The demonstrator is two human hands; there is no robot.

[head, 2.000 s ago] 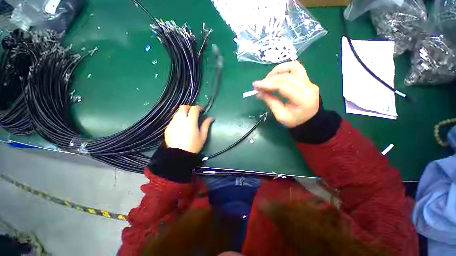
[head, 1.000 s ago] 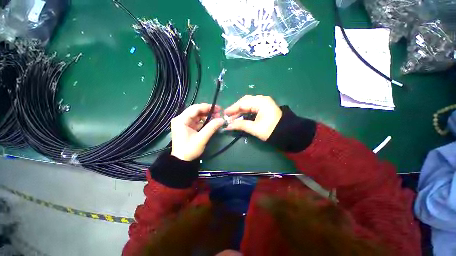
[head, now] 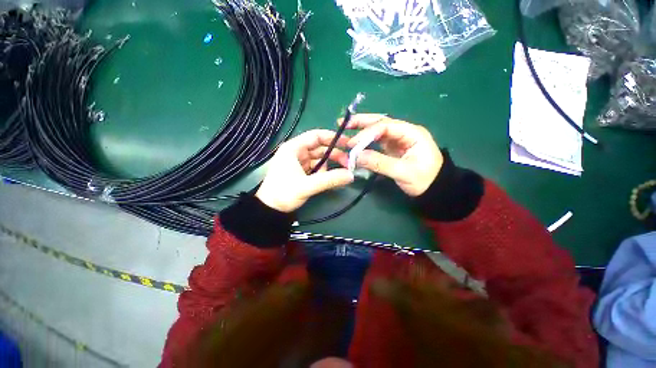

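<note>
My left hand [head: 303,171] is bare and holds a black cable [head: 335,139] whose stripped, frayed tip points up and away from me. My right hand [head: 400,152] is bare, close beside my left hand, and pinches a white sleeve [head: 358,149] between its fingertips. The sleeve's lower end is at my left thumb. Whether the sleeve is on a wire cannot be told, as fingers hide part of it. Another stretch of black cable [head: 336,214] curves below my hands over the bench.
A large coil of black cables [head: 253,108] lies left. A bag of white sleeves [head: 411,49] is at top centre. A single cable crosses white paper [head: 548,118], with bags of metal parts [head: 633,97] beyond. A loose white sleeve [head: 559,221] and a person's light blue sleeve [head: 633,287] are right.
Two seconds ago my hands were apart, with my right hand holding a white sleeve. They have come together at the cable end, and the sleeve now shows between the fingertips.
</note>
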